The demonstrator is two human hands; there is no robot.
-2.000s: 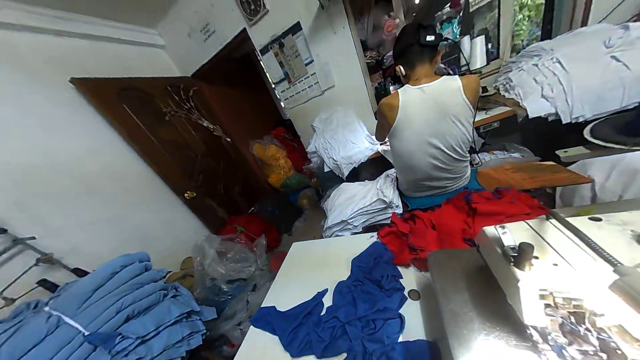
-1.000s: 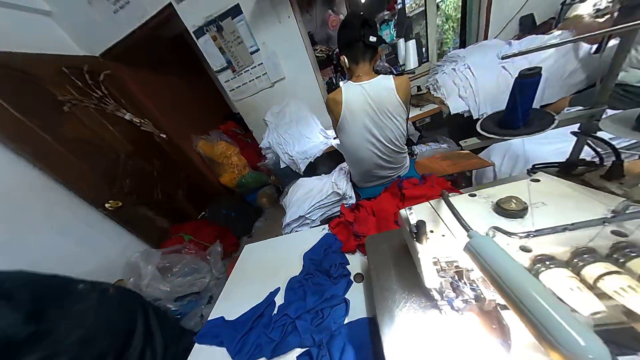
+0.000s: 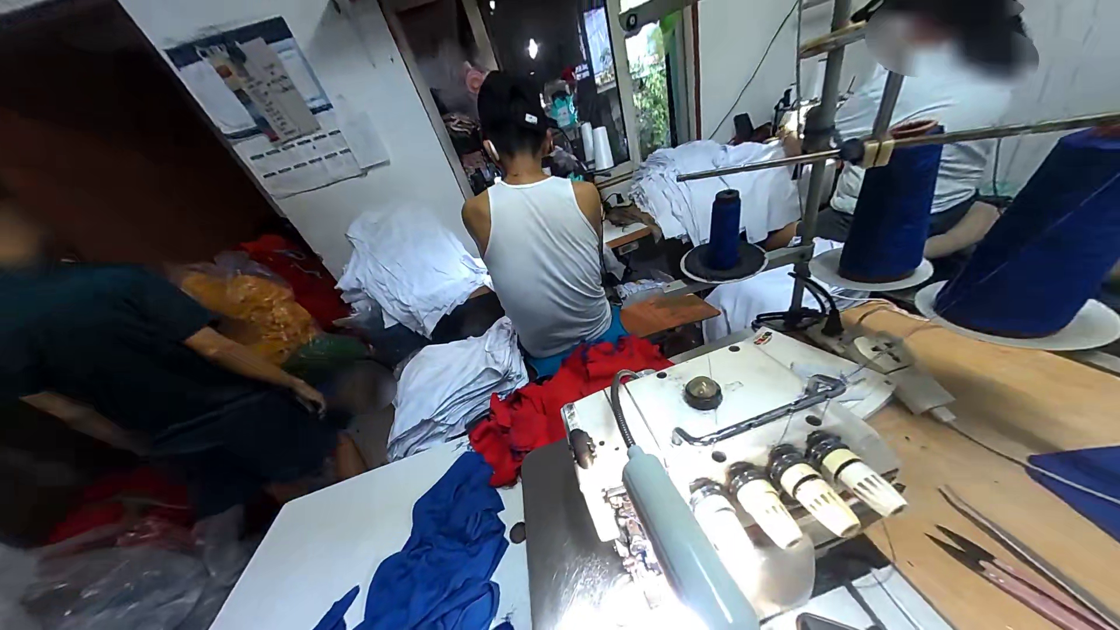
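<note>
Neither my left hand nor my right hand is in view. A serger sewing machine (image 3: 726,411) with several tension dials fills the lower middle, its gooseneck lamp (image 3: 682,534) glowing. Left of it, blue fabric (image 3: 446,542) lies crumpled on the white table (image 3: 289,551). Red fabric (image 3: 560,394) is heaped behind the machine. Cones of dark blue thread (image 3: 892,210) stand on the thread rack at the right. On the wooden tabletop (image 3: 980,411) lie thread snips (image 3: 1006,569) and long metal tweezers (image 3: 1024,542).
A person in a white tank top (image 3: 547,262) sits ahead, facing away. Another person in dark clothes (image 3: 149,350) stands at the left, blurred. A third sits at the back right. Stacks of white fabric (image 3: 459,385) and plastic bags (image 3: 122,577) lie about the floor area.
The view has swung right and shows more of the machine and the thread cones. A person in dark clothes has come into sight at the left.
</note>
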